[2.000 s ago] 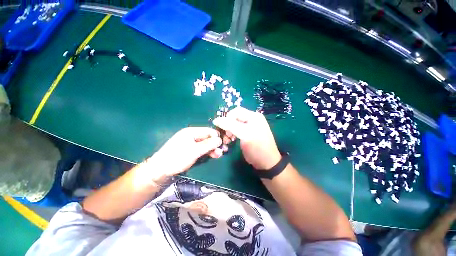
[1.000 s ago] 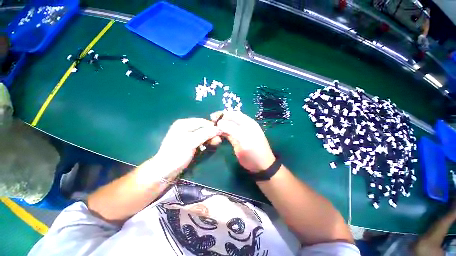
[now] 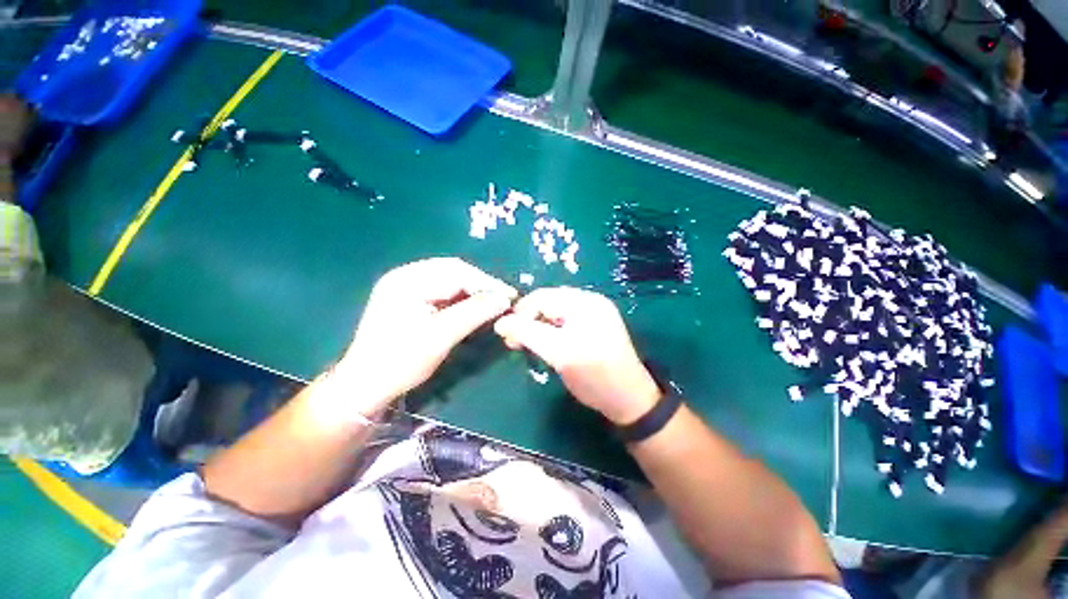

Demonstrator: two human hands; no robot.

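My left hand (image 3: 424, 318) and my right hand (image 3: 582, 349) meet at the fingertips, near the front of the green bench. They pinch a small harness that the fingers mostly hide. A white connector end (image 3: 539, 377) shows just below the fingertips. Small white connector housings (image 3: 550, 240) lie in a curved cluster beyond the hands, and one more (image 3: 526, 279) lies right by the fingertips. A flat bundle of short black terminal wires (image 3: 651, 254) lies right of the housings.
A large harness pile (image 3: 867, 316) lies at right. A few harnesses (image 3: 331, 177) lie at left near the yellow line (image 3: 158, 208). A blue tray (image 3: 410, 68) stands at the back edge beside a metal post (image 3: 579, 64). A person's sleeve (image 3: 59, 363) shows at far left.
The hands have shifted and turned at the fingertips. The white end that hung under the left hand now shows below the right fingertips. The whole view has moved slightly.
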